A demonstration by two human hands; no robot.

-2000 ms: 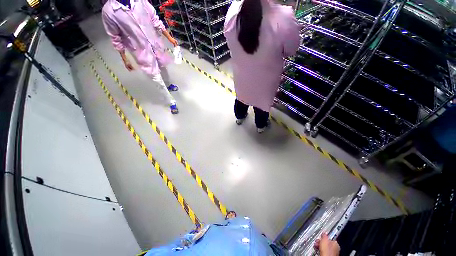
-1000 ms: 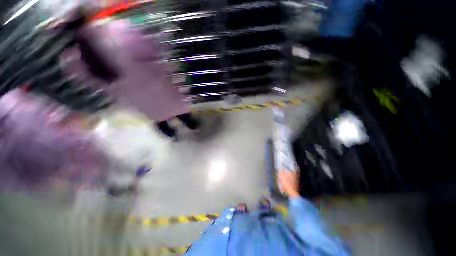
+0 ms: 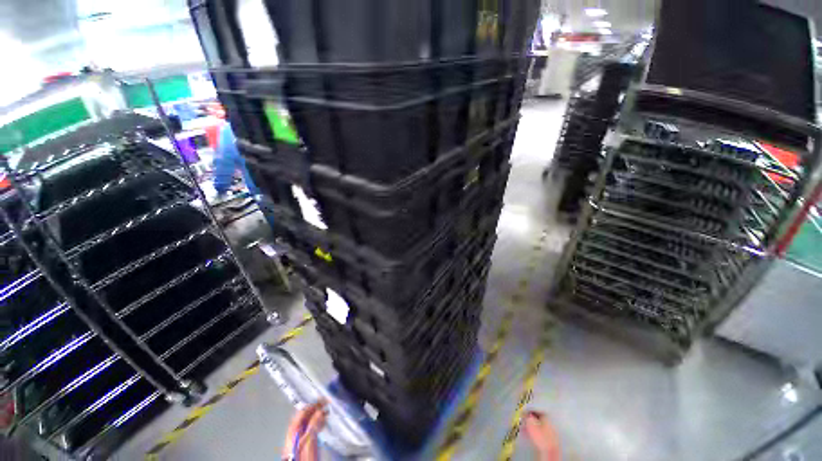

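A tall stack of black ribbed totes [image 3: 397,225] with white, green and yellow marks rises in front of me on a blue platform trolley [image 3: 468,393]. The trolley's handle [image 3: 287,378], wrapped in shiny clear film, stands to the left of the stack's base. My left hand [image 3: 306,428] is bare and closed on the handle. My right hand [image 3: 541,438] is bare, low at the bottom edge and partly cut off, away from the handle. Its fingers are too blurred to read. The far side of the stack is hidden.
A wire rack cart [image 3: 117,297] with dark contents stands at the left, and another rack cart [image 3: 667,234] at the right. Yellow-black floor tape [image 3: 527,383] runs along the stack's right side. A person's blue sleeve or coat [image 3: 225,160] shows partly behind the stack.
The view has swung right, from two people in pink coats to the tall tote stack. The handle now shows at lower left. A second hand has come into view.
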